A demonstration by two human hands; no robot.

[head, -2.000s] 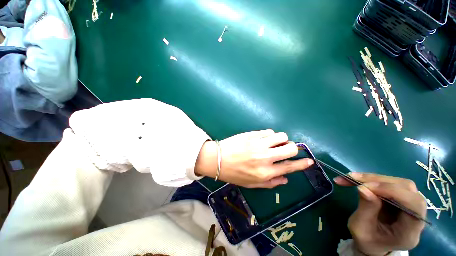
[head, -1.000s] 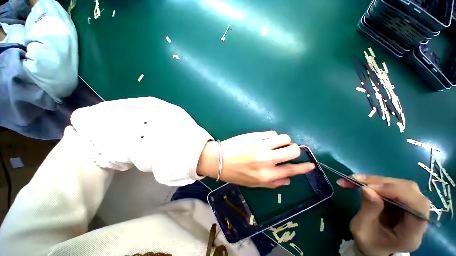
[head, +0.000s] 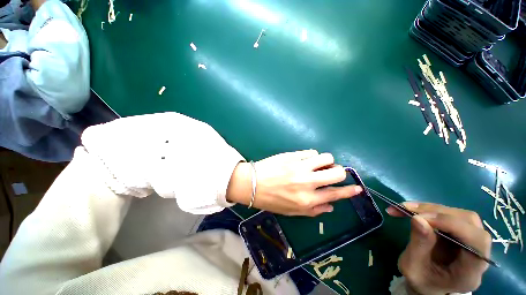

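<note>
A phone middle frame (head: 340,243) lies tilted at the bench's near edge, with an orange-gold flex cable (head: 271,237) in its left end. My left hand (head: 297,184) lies over the frame's far long side and holds it, the index fingertip at the right end. My right hand (head: 447,245) holds thin metal tweezers (head: 398,204) like a pen. Their tips are at the frame's right end, beside my left index fingertip; whether they grip anything is too small to tell.
Cream and dark strips (head: 436,103) lie at upper right, more cream strips (head: 503,210) at far right and some (head: 327,268) below the frame. Stacked frames (head: 455,34) stand at upper right. Small scraps dot the green mat (head: 323,98). Another person's sleeve (head: 57,63) is at upper left.
My right hand and the tweezers have shifted very slightly. My left hand and the frame have stayed in nearly the same place.
</note>
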